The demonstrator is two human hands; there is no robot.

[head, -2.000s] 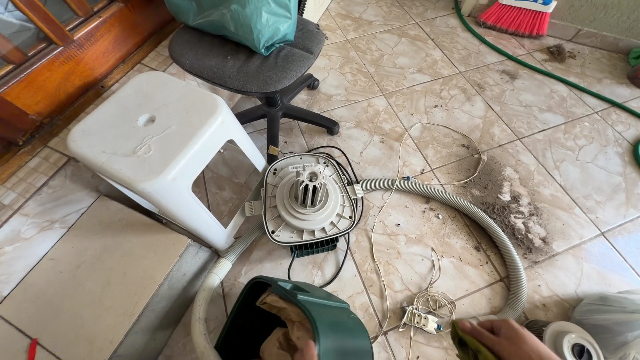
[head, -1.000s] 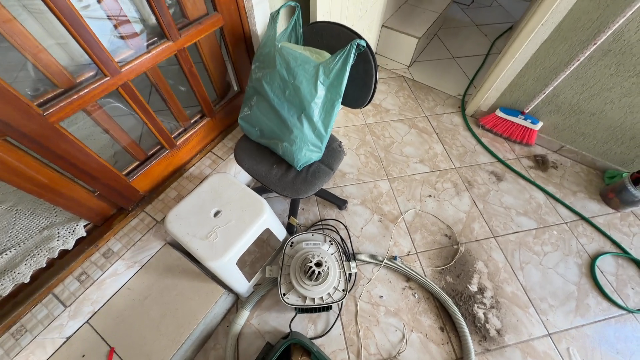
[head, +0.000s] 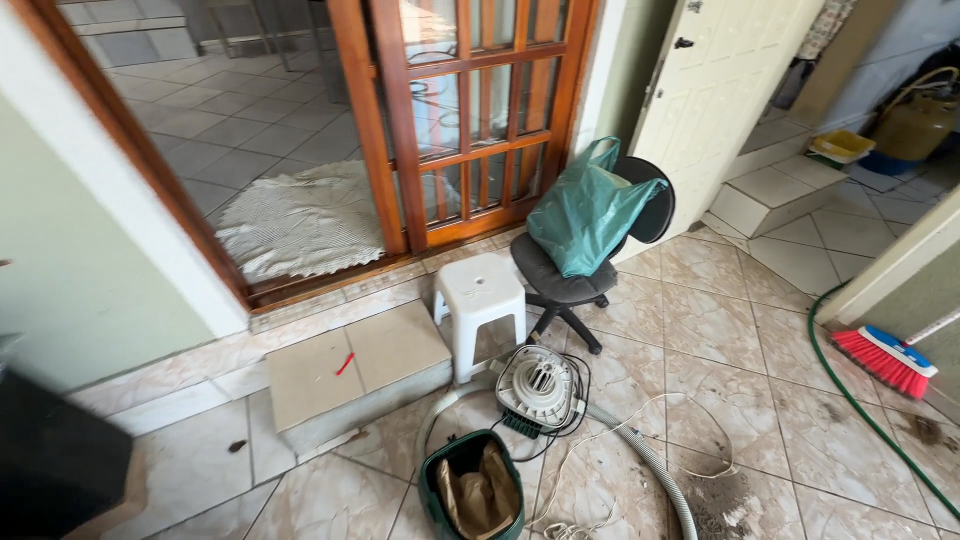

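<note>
Neither of my hands shows in the head view now. At the bottom middle, a green plastic vacuum canister (head: 431, 487) stands open on the tiled floor with a brown paper bag (head: 480, 491) inside it. Just behind it lies the vacuum's motor head (head: 541, 386), its pale round underside facing up and a black cord looped at its right. A grey corrugated hose (head: 649, 454) curves around both. A thin whitish cord (head: 686, 397) trails over the floor to the right of the canister.
Behind the motor head stand a white plastic stool (head: 481, 289) and an office chair (head: 562, 285) bearing a green plastic bag (head: 581, 217). A tiled step (head: 315, 375) with a red strip (head: 345, 364) is at left. A red-bristled broom (head: 885, 360) and green hose (head: 847, 397) lie right.
The view has swung up and to the left, bringing in the doorway and step. Two seconds ago a hand was at the canister and another at the lower right; both are out of view now.
</note>
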